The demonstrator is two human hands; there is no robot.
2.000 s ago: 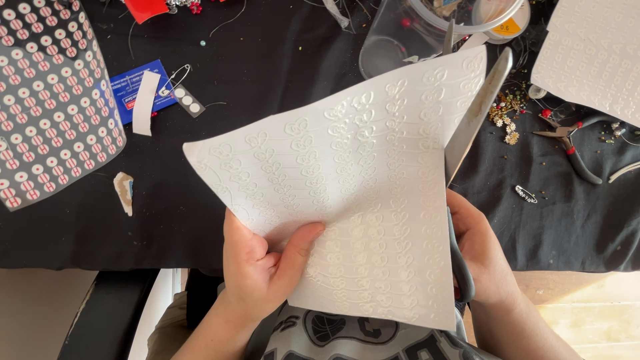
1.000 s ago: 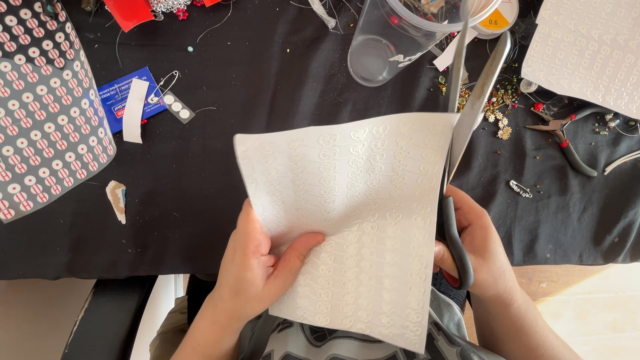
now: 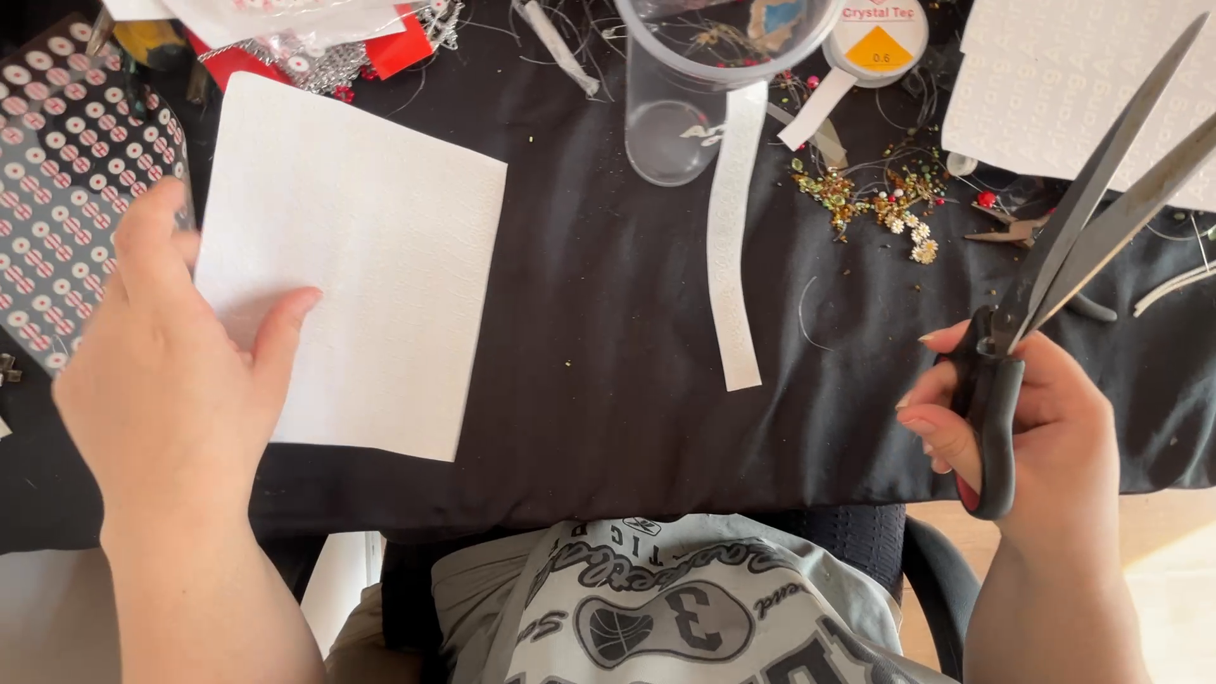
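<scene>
My left hand is at the left edge of a white embossed sheet, its thumb over the sheet and its fingers slightly blurred. The sheet lies over the black cloth at the left. My right hand holds large scissors by their black handles, the blades parted and pointing up and right. A narrow white strip lies between the hands, its upper end by a clear plastic cup.
A patterned sticker sheet lies far left. Silver chain and red pieces are at the back. Gold beads, a thread spool, pliers and another embossed white sheet are at the right.
The white sheet has moved left and down onto the cloth with my left hand. My right hand has moved right with the scissors, away from the sheet. A narrow strip now lies apart from it.
</scene>
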